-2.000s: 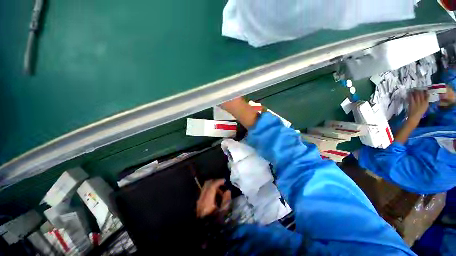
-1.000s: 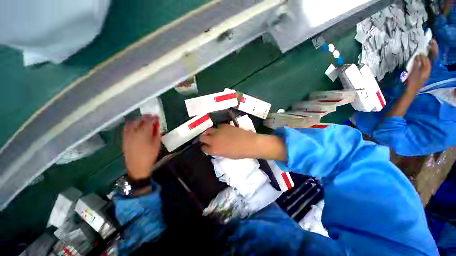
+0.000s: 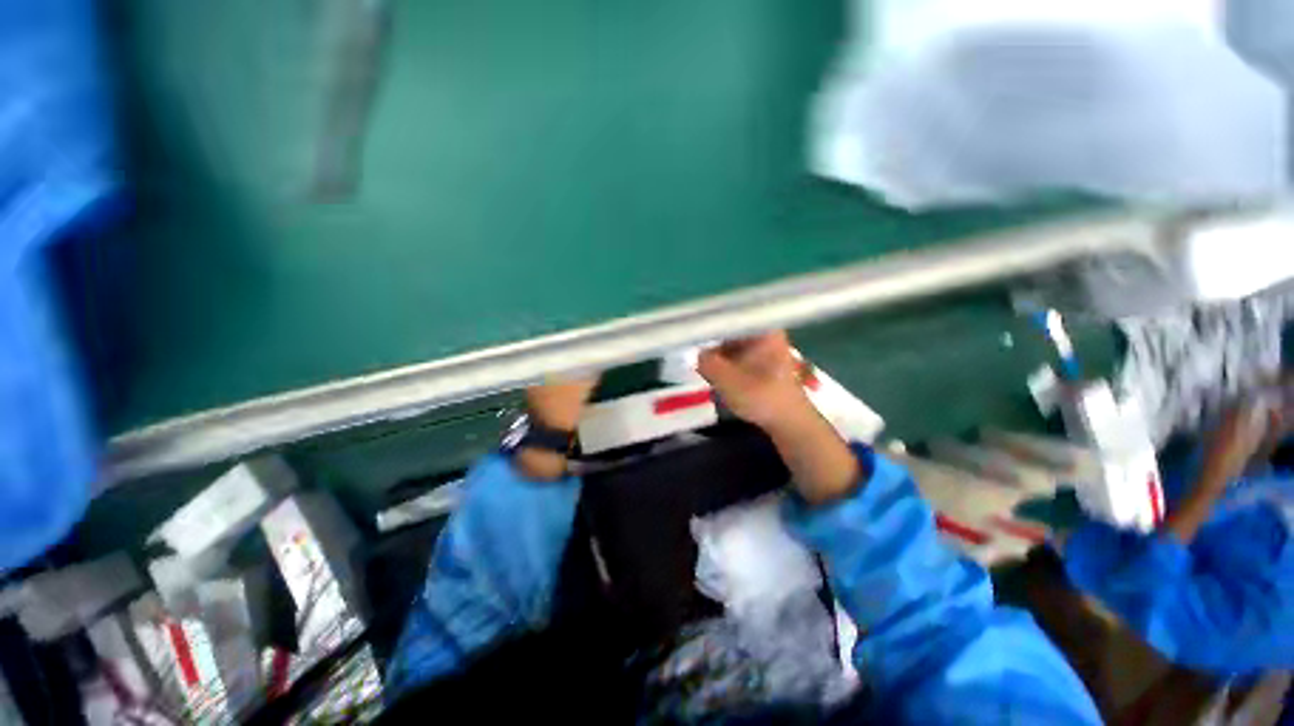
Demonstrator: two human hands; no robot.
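My left hand (image 3: 563, 401) reaches under the metal rail, its fingers hidden by the rail; a watch is on the wrist. My right hand (image 3: 752, 375) is at the rail, blurred, beside white cartons; whether it grips one cannot be told. A white carton with a red stripe (image 3: 625, 424) lies between my hands. Another white carton (image 3: 840, 407) lies just right of my right hand. Below my hands is a black tray (image 3: 646, 518) with crumpled whitish pouches (image 3: 759, 560) at its right side.
The metal rail (image 3: 639, 335) crosses above my hands, edging the green shelf (image 3: 568, 170) with white bags (image 3: 1050, 114) on it. Stacked cartons (image 3: 227, 508) stand at left, more cartons (image 3: 993, 482) at right. Another person's blue sleeve (image 3: 1185, 582) is at far right, blue cloth (image 3: 50, 284) at far left.
My view has shifted, showing more of the shelf. My left hand has moved under the rail. My right hand has moved from the tray's edge up to the rail.
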